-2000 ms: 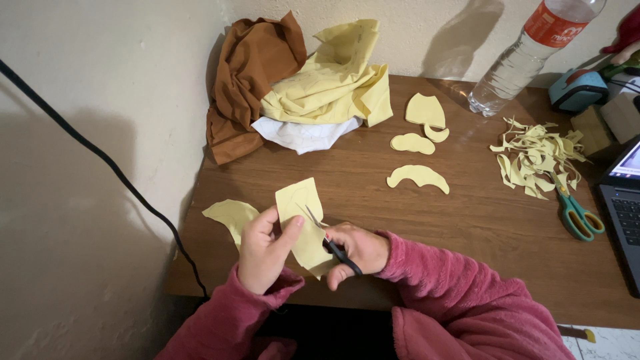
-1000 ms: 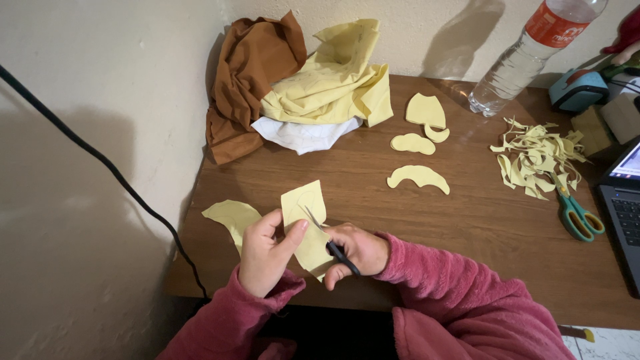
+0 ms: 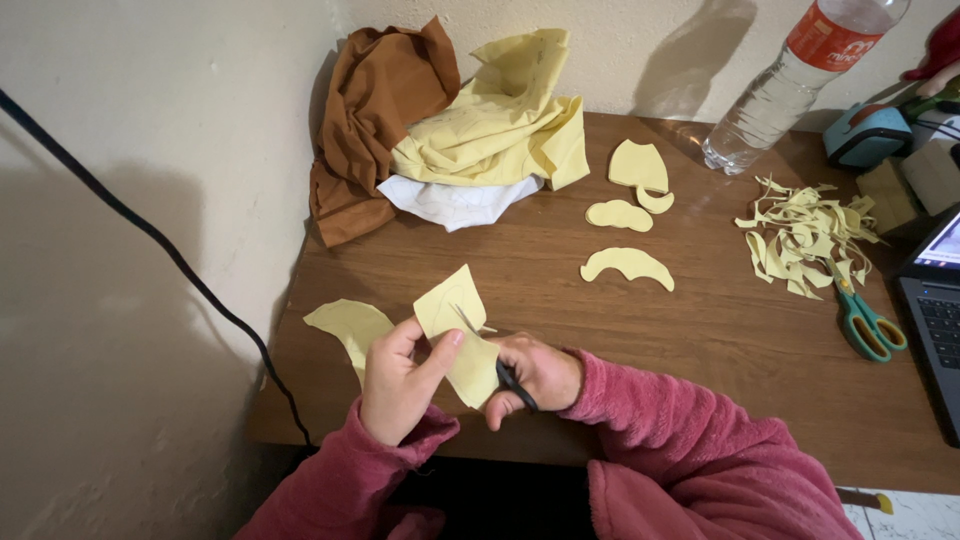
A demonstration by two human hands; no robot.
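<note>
My left hand (image 3: 409, 379) pinches a piece of pale yellow fabric (image 3: 450, 304) between thumb and fingers; a faint curved line is drawn on it. My right hand (image 3: 532, 375) holds small scissors with black handles (image 3: 516, 384), their blades apart at the fabric, which is partly cut. Under and left of my left hand lies another yellow fabric piece (image 3: 349, 324). Beyond my hands rest cut yellow shapes: a curved one (image 3: 628, 265), a rounded lobed one (image 3: 619, 215), a wider one (image 3: 637, 165) and a small crescent (image 3: 655, 200).
Crumpled brown fabric (image 3: 382, 112), yellow fabric (image 3: 487, 135) and white fabric (image 3: 461, 201) lie against the wall. On the right are a plastic bottle (image 3: 772, 97), yellow scraps (image 3: 810, 232), green-handled scissors (image 3: 870, 326) and a laptop (image 3: 937, 315). A black cable (image 3: 172, 255) hangs at left.
The held fabric has turned and tilted in my left hand, and the cut now opens it apart at the blades. The things lying on the table have not moved.
</note>
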